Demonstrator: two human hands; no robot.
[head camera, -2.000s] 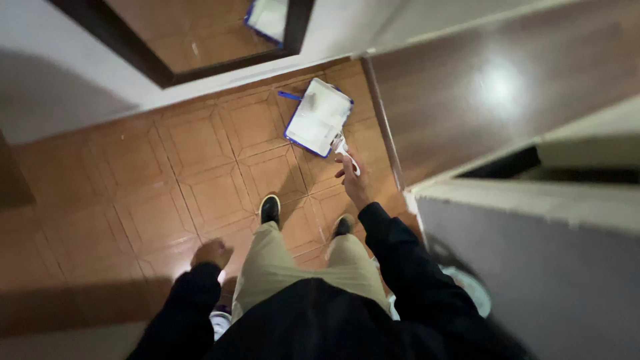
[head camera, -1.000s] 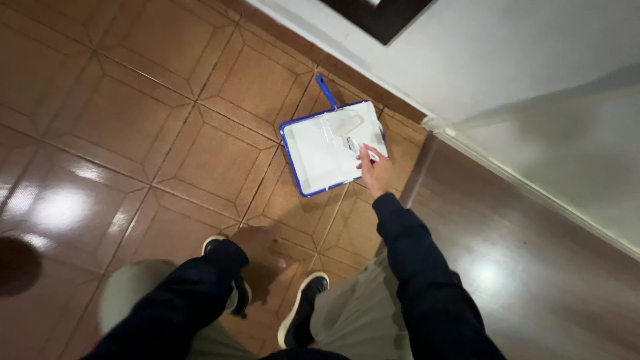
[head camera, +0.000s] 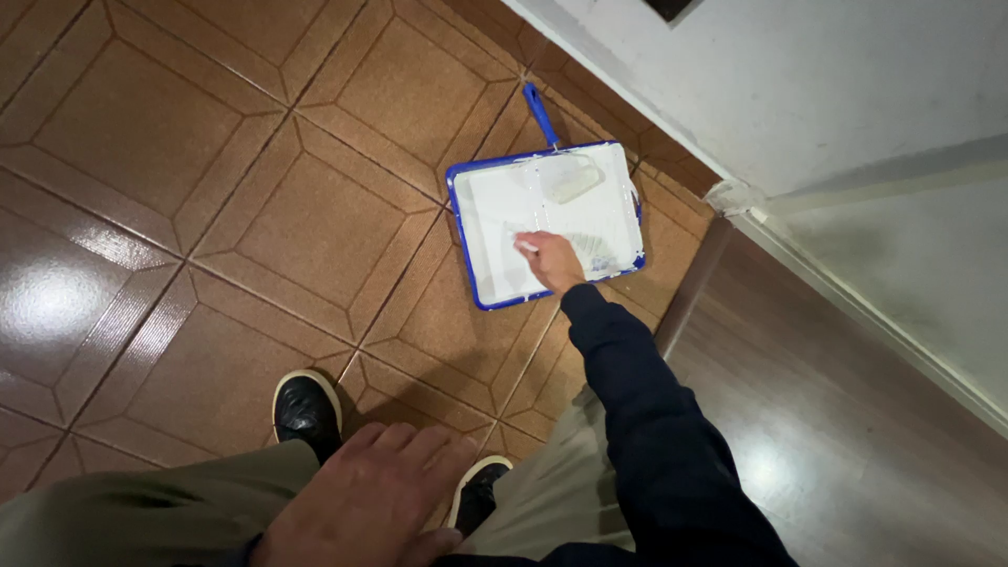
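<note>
A blue paint tray (head camera: 459, 236) with white paint lies on the tiled floor. A paint roller with a blue handle (head camera: 540, 116) rests in it, its paint-coated head (head camera: 573, 179) inside and the handle sticking out past the far rim. Over the tray's near part, my right hand (head camera: 551, 261) grips a paintbrush by its white handle (head camera: 526, 246); the bristle end (head camera: 594, 250) is blurred over the paint. My left hand (head camera: 378, 496) is low in the view, near my knees, back up, with its fingers extended and nothing seen in it.
Beyond the tray runs a tile baseboard (head camera: 583, 87) below a white wall (head camera: 835, 71). A dark threshold strip (head camera: 693, 287) separates the tiles from a wood-look floor (head camera: 850, 378) at the right. My black shoes (head camera: 307, 413) stand on the tiles.
The view has come closer to the tray. My right hand, beside the tray's edge two seconds ago, is now over the tray with the brush. The roller rests in the tray throughout.
</note>
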